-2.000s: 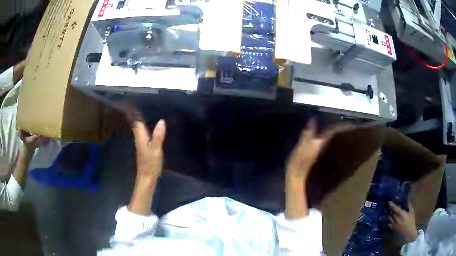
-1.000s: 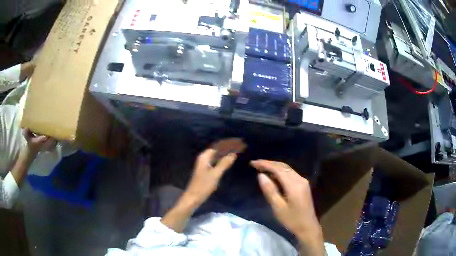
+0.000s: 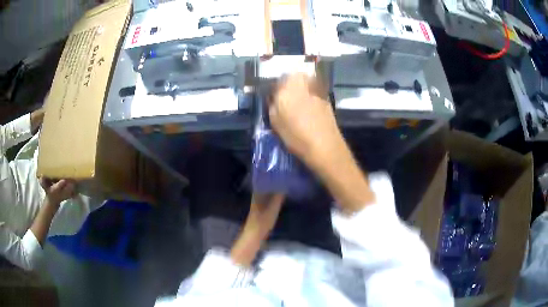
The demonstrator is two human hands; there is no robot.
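Navy film-wrapped boxes point(image 3: 273, 162) stick out in front of the machine's feed channel point(image 3: 288, 11), blurred and shiny; how many is unclear. My left hand point(image 3: 265, 207) is under their near end, its fingers mostly hidden behind them. My right hand point(image 3: 300, 114) is blurred, curled over their far end at the channel mouth, its fingertips partly hidden. Behind it, the channel shows a pale surface and a dark opening.
The silver machine deck point(image 3: 195, 103) has side units and knobs. An open brown carton point(image 3: 511, 180) at right holds shiny navy packs point(image 3: 468, 234). A tall brown carton point(image 3: 75, 102) stands at left, another person's hand point(image 3: 60, 190) at its bottom edge. Something blue point(image 3: 108, 234) lies below.
The navy boxes have come out of the channel toward me. My right hand has moved up to the channel mouth, and my left hand is now under the boxes. The view has shifted.
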